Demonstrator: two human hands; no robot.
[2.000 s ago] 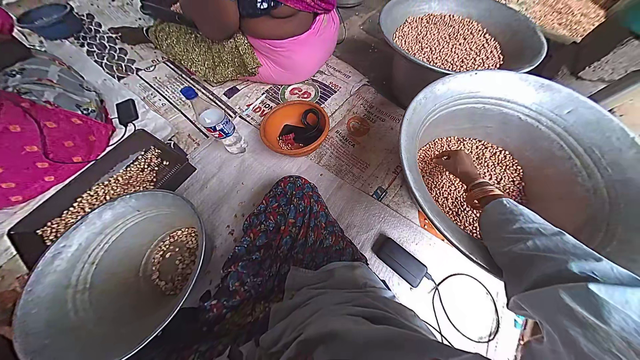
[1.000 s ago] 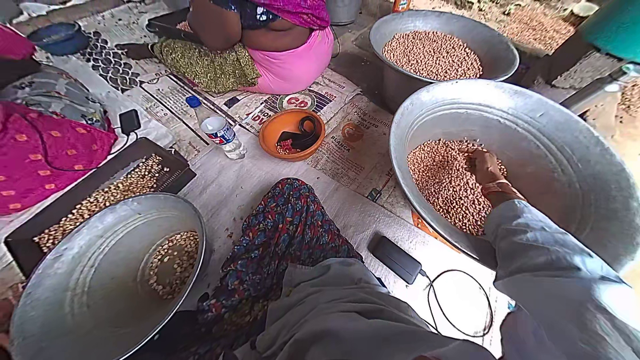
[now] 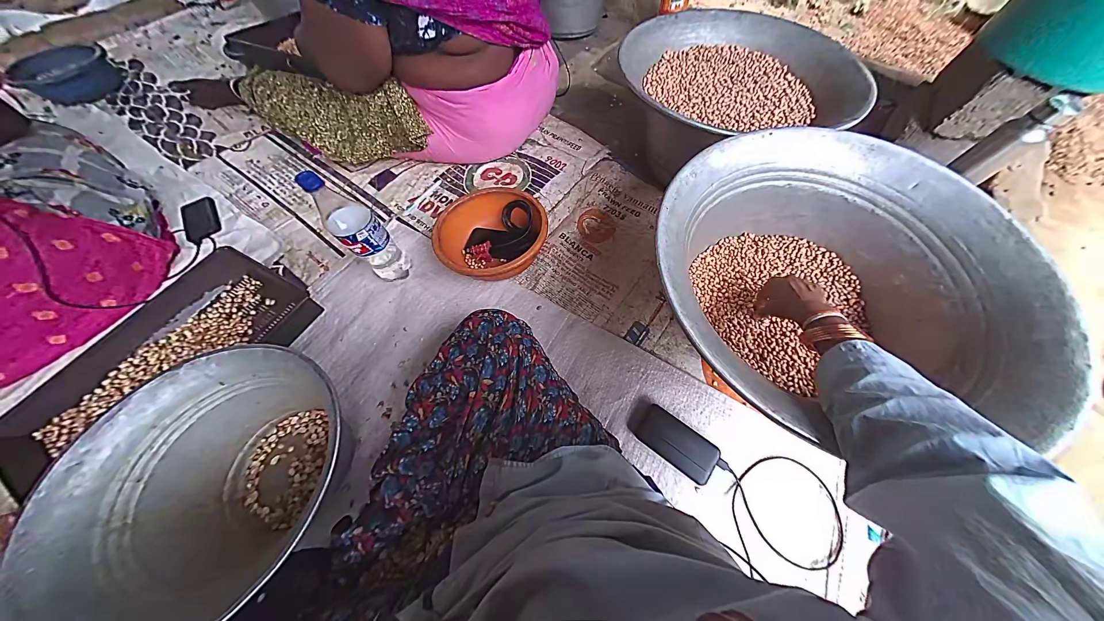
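Observation:
My right hand (image 3: 793, 300), with bangles at the wrist, rests in reddish-brown nuts or kernels (image 3: 750, 345) inside a big metal basin (image 3: 940, 259). Its fingers are partly buried, so their grip is hidden. My left hand is not visible. At lower left stands another metal basin (image 3: 147, 483), with paler kernels (image 3: 297, 448) on its bottom. Behind it a dark tray (image 3: 293, 302) holds more pale kernels (image 3: 172, 345). A third metal basin (image 3: 837, 78) of reddish-brown kernels (image 3: 729, 86) stands at the upper right.
An orange bowl (image 3: 448, 246) with a dark strap-like thing stands beyond my knee, beside a plastic bottle (image 3: 362, 233). A black power pack (image 3: 677, 442) with a looped cable lies on the white sheet (image 3: 561, 362). One person (image 3: 474, 95) sits ahead, another (image 3: 78, 276) at left.
Within the right basin, my right hand has shifted among the kernels, to its right side and then back toward the middle. The other basins have not plainly changed.

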